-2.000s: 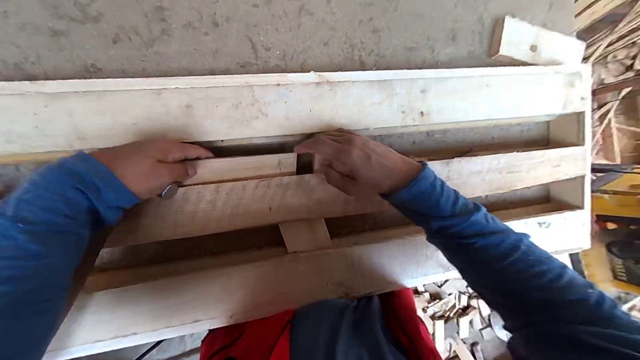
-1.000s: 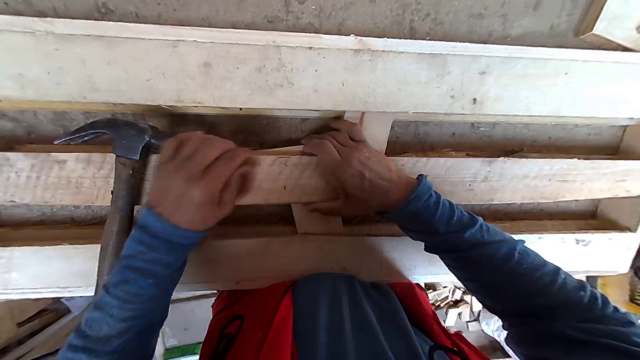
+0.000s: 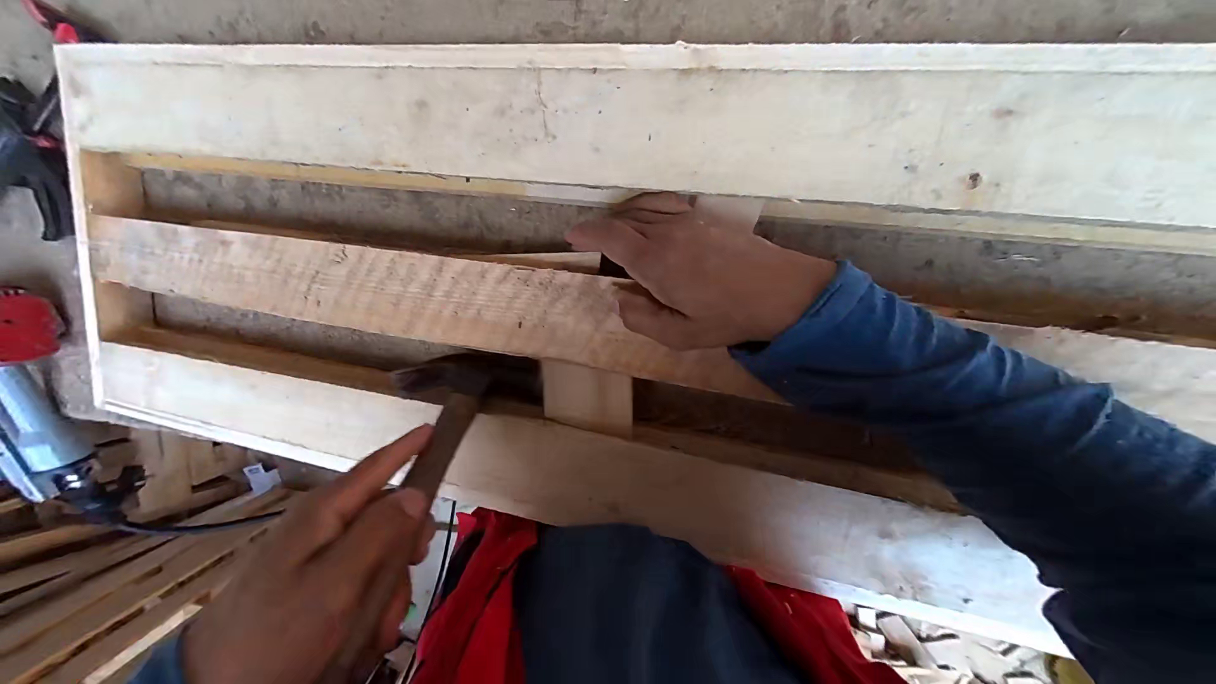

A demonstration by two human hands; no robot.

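A long wooden frame of pale planks lies across the view. My left hand, at the lower left, is closed around the handle of a claw hammer, whose head is over the lower gap, just left of a short wooden crosspiece. My right hand rests over the middle plank, its fingers reaching into the upper gap beside another short wood piece. Whether its fingers grip anything is hidden.
A red and silver power tool with a black cable lies left of the frame, below black clamps. Stacked wood strips fill the lower left. Wood offcuts lie on the floor at the lower right.
The hammer, lying across the planks at the left a second ago, is now in my left hand with its head at the lower gap. The view has shifted left. My right hand stays at the middle plank.
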